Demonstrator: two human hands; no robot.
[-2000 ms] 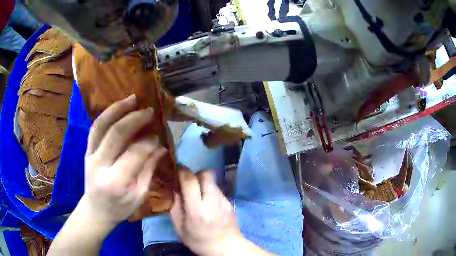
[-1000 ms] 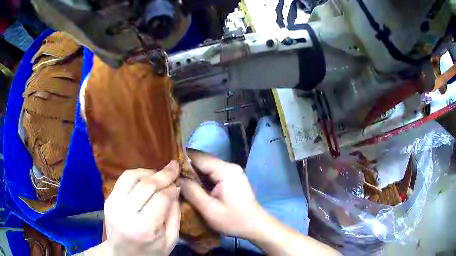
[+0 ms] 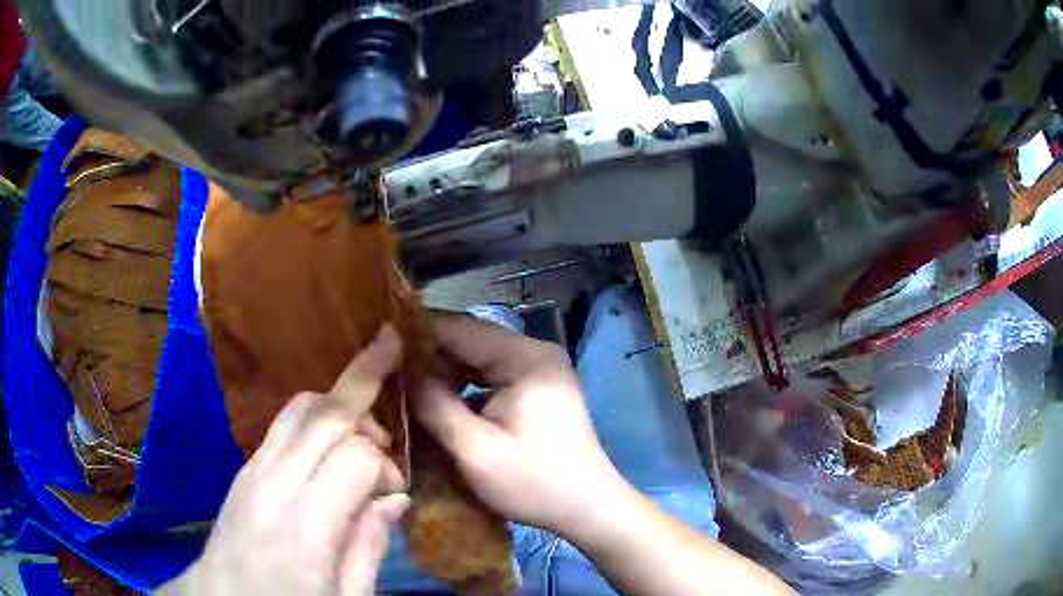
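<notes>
An orange-brown leather panel (image 3: 291, 297) hangs from under the sewing machine head (image 3: 257, 93), beside the left tip of the pale cylinder arm (image 3: 606, 175). Its fuzzy seam edge (image 3: 405, 349) runs down toward me. My left hand (image 3: 309, 489) lies on the panel, index fingertip on it beside the seam. My right hand (image 3: 513, 425) pinches the seam edge from the right, with the fingers partly behind the leather. A fuzzy brown part (image 3: 460, 536) hangs below my hands. The needle is too dark to make out.
A blue bin (image 3: 175, 384) with stacked brown pieces (image 3: 111, 291) is at left. At right are the pale table (image 3: 694, 314), a red-handled tool (image 3: 764, 326) over its edge and a clear bag (image 3: 804, 501) holding brown scraps. My jeans-covered knees (image 3: 629, 396) are below the arm.
My hands moved from the panel's lower part to its seam edge. The right hand now grips the edge; the left index finger has extended along it. The machine sits lower in view.
</notes>
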